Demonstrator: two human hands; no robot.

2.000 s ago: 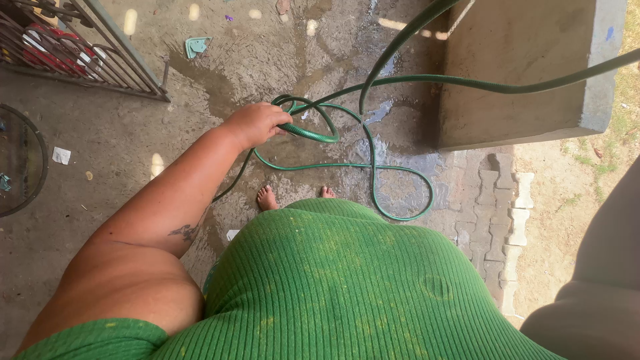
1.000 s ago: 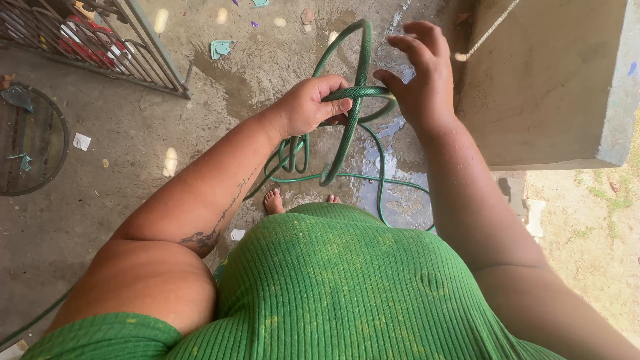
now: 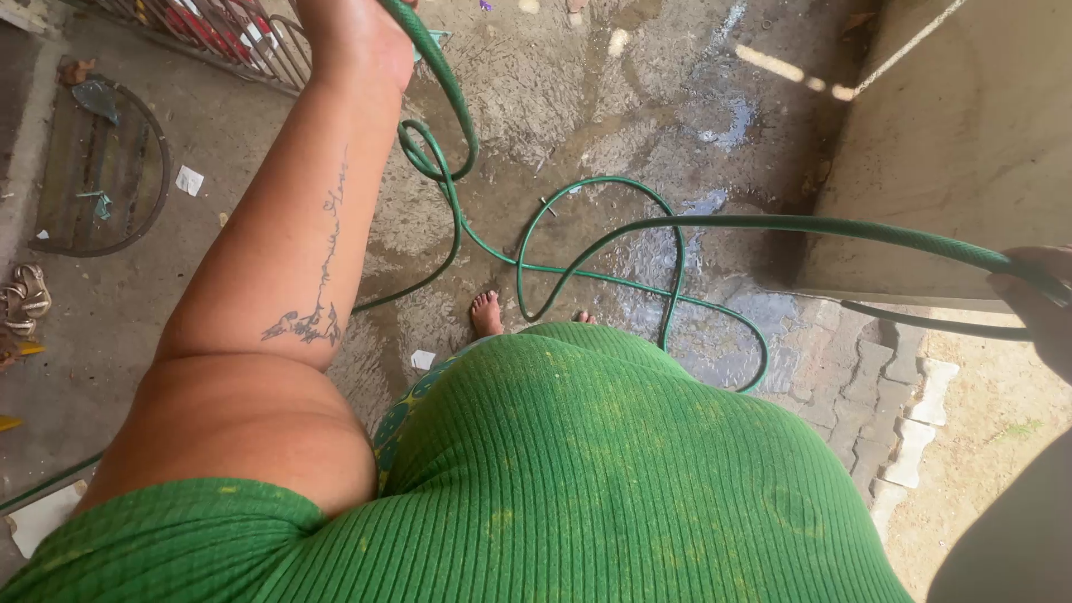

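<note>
A green garden hose point(image 3: 745, 223) runs between my two hands and lies in loose loops on the wet concrete around my bare feet. My left hand point(image 3: 368, 38), raised at the top edge and partly cut off, holds one stretch of it, which hangs down beside the wrist. Far to the right, my right hand point(image 3: 1038, 306) is closed around another stretch, with a second length of hose reaching its underside. From there the hose sags toward the loops in the middle.
A metal gate point(image 3: 268, 42) stands at the upper left, near a round drain cover point(image 3: 159, 167). At the right is a low plastered wall point(image 3: 946, 167). Interlocking pavers point(image 3: 863, 377) edge sandy ground. Scraps of paper point(image 3: 189, 180) and a pair of sandals point(image 3: 29, 297) lie at the left.
My hands were close together at the coiled hose a second ago; now they are far apart, the left up at the top edge, the right out at the right edge and gripping hose.
</note>
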